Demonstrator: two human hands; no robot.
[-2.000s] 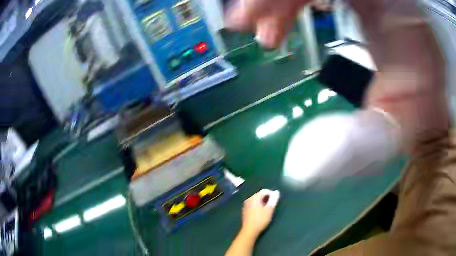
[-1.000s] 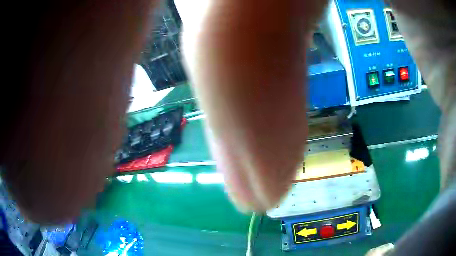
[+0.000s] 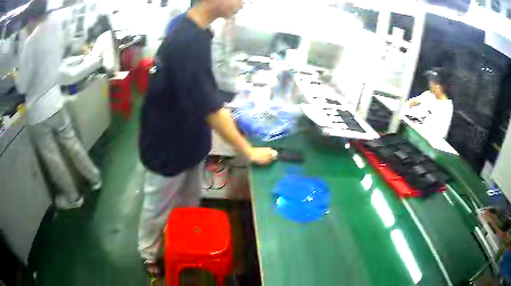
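Observation:
Neither of my hands is in view. Nearest in front of me is the green bench point(image 3: 314, 251). A shiny blue crumpled heap, perhaps protective film, point(image 3: 302, 198) lies on it near the left edge. Behind it lies a small dark flat item point(image 3: 290, 156), blurred, with another person's hand at its left end. Black parts trays point(image 3: 412, 162) lie on a red layer point(image 3: 395, 181) at the right.
A person in a dark shirt point(image 3: 176, 106) stands at the bench's left side. A red stool point(image 3: 198, 232) stands beside the bench. A white board with dark pieces point(image 3: 336, 118) and blue film point(image 3: 266, 123) lie farther back. Other people are at the left and right.
The view has swung left along the bench. The press, its control box and the large blurred hand close to the camera are gone from view. The other person and stool now show.

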